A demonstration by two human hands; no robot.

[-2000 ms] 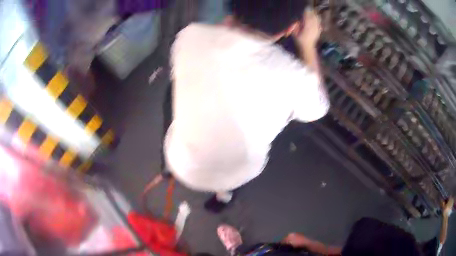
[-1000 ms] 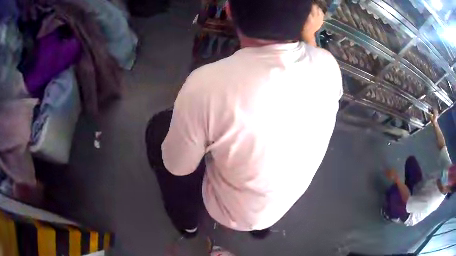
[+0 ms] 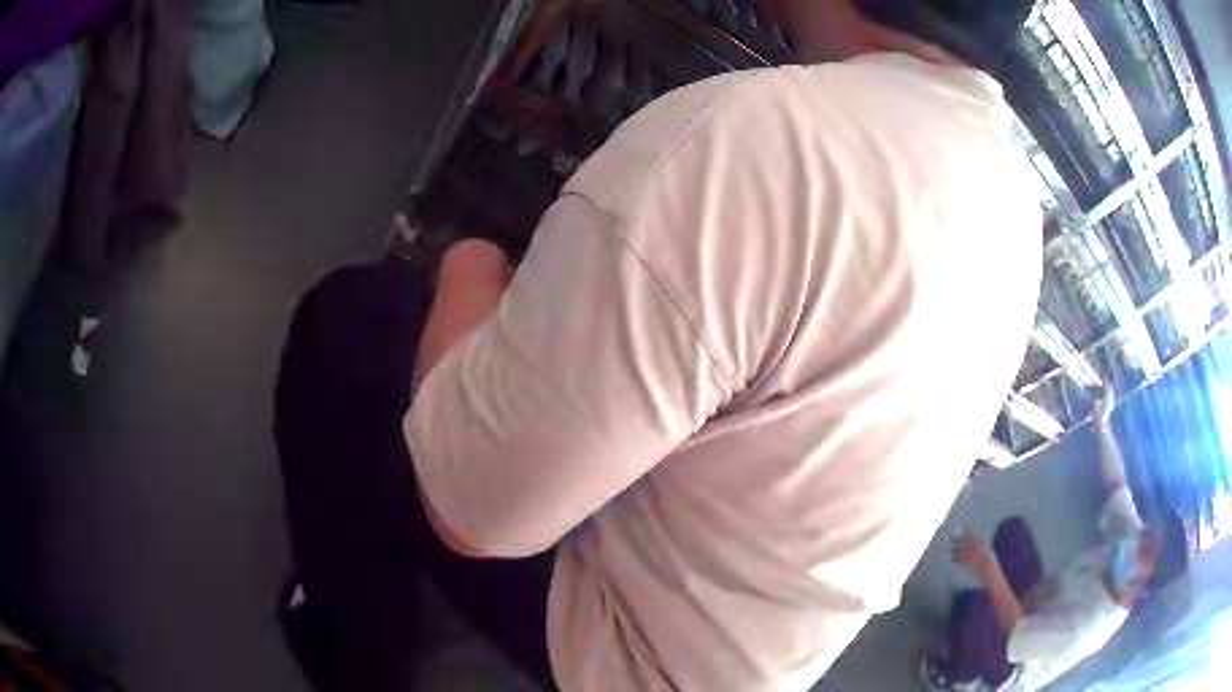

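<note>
Neither my left hand nor my right hand is in view. Nearest in front is a person in a pale shirt [image 3: 757, 365] and dark trousers, seen from behind and bent towards a large metal rack [image 3: 1135, 176]. Close rows of pinched grey-brown cloth pieces [image 3: 581, 61] show in the rack at the top, left of the person's shoulder. The person's back hides the middle of the rack. One bare forearm [image 3: 466, 291] points towards the rack's lower left part; its hand is hidden.
A second person [image 3: 1067, 629] in a light top and dark trousers is low by the rack's far end, one arm raised to it. Loose purple, brown and pale blue cloth [image 3: 129, 135] hangs at the upper left. A small white scrap [image 3: 84, 346] lies on the dark floor.
The view has swung and come closer to the person in the pale shirt, who now fills more of it. The striped barrier and red material have largely or wholly left the picture.
</note>
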